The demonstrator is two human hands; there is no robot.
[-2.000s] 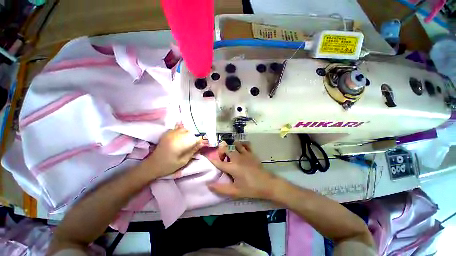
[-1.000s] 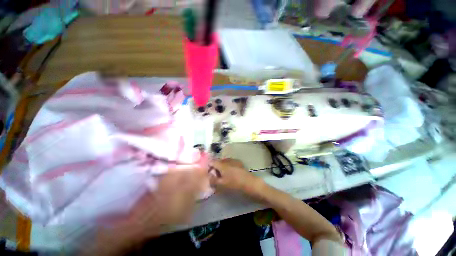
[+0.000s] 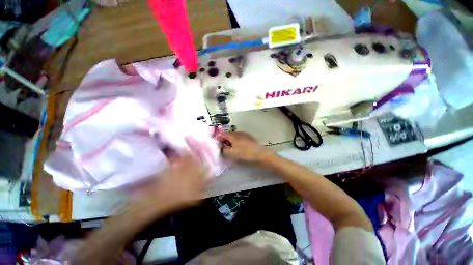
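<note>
The pink garment body (image 3: 114, 124) lies heaped on the table left of the needle, its right edge at the presser foot (image 3: 220, 120) of the cream-white sewing machine (image 3: 332, 77). My left hand (image 3: 181, 178) is blurred at the front edge of the cloth; its fingers are smeared and I cannot tell whether they grip it. My right hand (image 3: 241, 147) is just in front of the presser foot, fingers bent and pinching a small deeper pink garment edge (image 3: 216, 132). A small dark thing shows at its fingertips, too unclear to name.
Black-handled scissors (image 3: 306, 135) lie under the machine arm, with blue-handled snips (image 3: 350, 132) to their right. The control panel (image 3: 398, 129) is at the right. A pink pen holder (image 3: 179, 36) stands on the machine head. Pink cut pieces (image 3: 430, 207) are piled at lower right.
The view has shifted and tilted. Since two seconds ago, my left hand has moved from beside the needle to the cloth's front edge, and the cloth's front flaps have been drawn in. My right hand stays near the needle.
</note>
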